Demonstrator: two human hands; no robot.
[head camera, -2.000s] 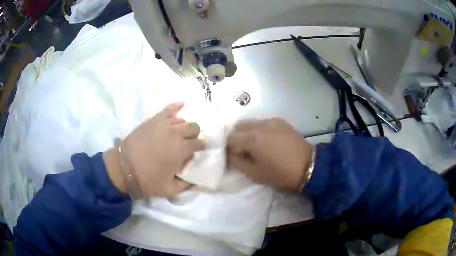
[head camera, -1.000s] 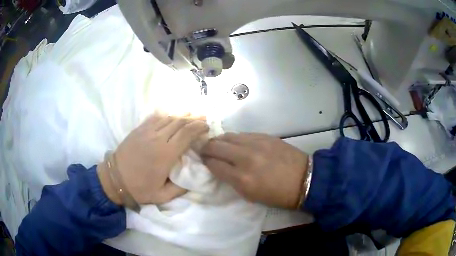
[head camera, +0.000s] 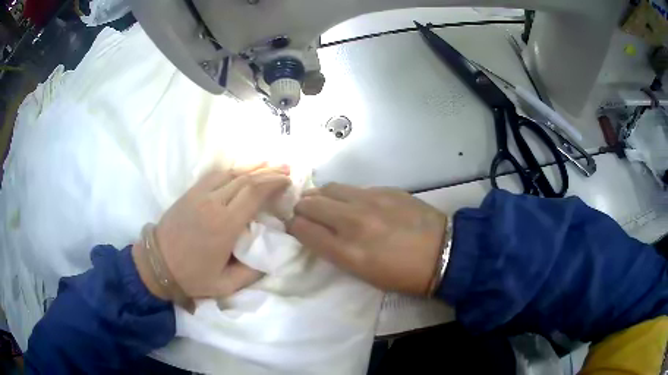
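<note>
A large white garment piece (head camera: 95, 146) lies in a soft heap left of the needle and hangs over the table's front edge. My left hand (head camera: 209, 231) presses on it, with fingertips pinching cloth just in front of the presser foot and needle (head camera: 284, 121). My right hand (head camera: 370, 234) grips the bunched cloth beside it, close to the left fingertips. A crumpled white fold (head camera: 267, 249) stands up between the hands. The cloth edge at the needle is washed out by the bright lamp. The sewing machine head (head camera: 220, 44) is above.
Black fabric shears (head camera: 502, 110) and slimmer silvery snips (head camera: 549, 121) lie right of the needle, under the machine arm. A small round metal disc (head camera: 338, 127) is set in the bed. Whitish crumpled material (head camera: 650, 150) lies at the right edge. A printed scale runs along the table front.
The white flap held between my hands two seconds ago is now folded and bunched under my fingers. Both hands are closer together near the needle. The view has shifted slightly.
</note>
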